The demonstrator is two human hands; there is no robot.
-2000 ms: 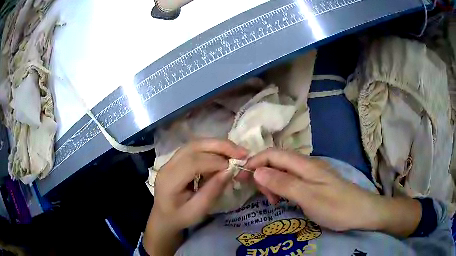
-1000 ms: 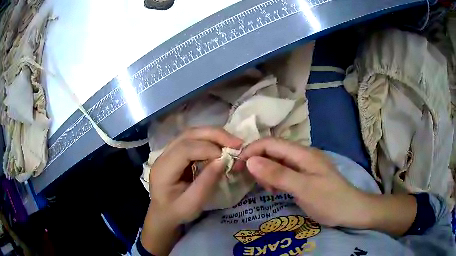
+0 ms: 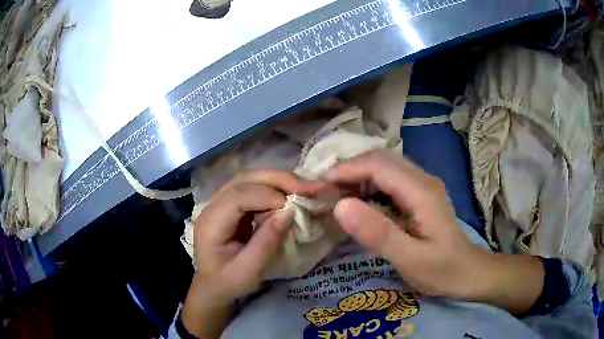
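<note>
The cream garment piece lies in loose folds on the lap, below the table edge. My left hand pinches a gathered bit of it between thumb and fingers. My right hand is close on the right, blurred, with its thumb apart from the forefinger. Its fingertips are near the pinched cloth; whether they touch it is unclear. A small dark greenish patch shows under its fingers, too blurred to name. A narrow cream strip runs from the table over its edge towards the garment.
A white table with a grey ruler edge curves across the top. A cream garment pile lies at its left end. A large cream gathered bundle is at my right side. A dark-edged object is cut off at the top.
My right hand has opened its thumb away from the forefinger and its fingers have moved up. The thread seen between the hands earlier is no longer visible. My left hand still pinches the cloth.
</note>
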